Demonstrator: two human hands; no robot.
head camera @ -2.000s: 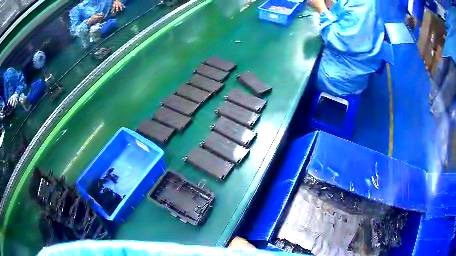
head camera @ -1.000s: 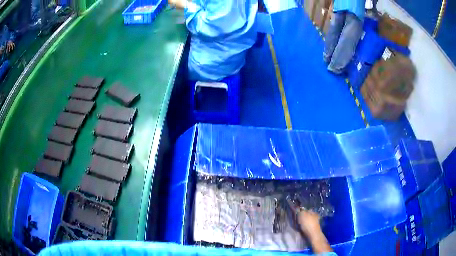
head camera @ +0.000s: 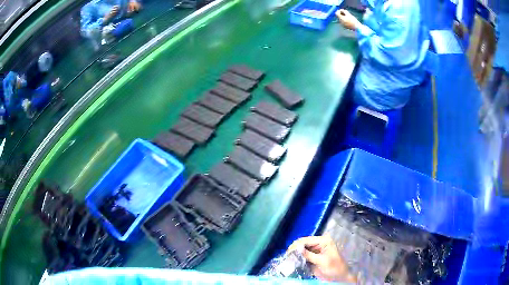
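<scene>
My right hand (head camera: 326, 257) is bare and grips a crinkled clear plastic bag (head camera: 287, 264) at the lower middle, over the near edge of the blue carton. What the bag holds, if anything, cannot be told. My left hand is not in view. Two open black plastic housings (head camera: 174, 236) lie side by side on the green bench, left of my right hand, with ribs and side lugs showing. Flat dark cover plates (head camera: 260, 146) lie in two rows beyond them, one of them turned askew.
A blue parts bin (head camera: 159, 187) with small black parts stands left of the housings. A heap of black housings (head camera: 72, 231) is at far left. The open blue supply carton (head camera: 410, 192) is at right. A person in a blue smock (head camera: 393, 55) sits beyond.
My right hand has come out of the carton, moving left with the clear bag. Two open housings now lie apart from the bin, arranged differently. The view has swung back left.
</scene>
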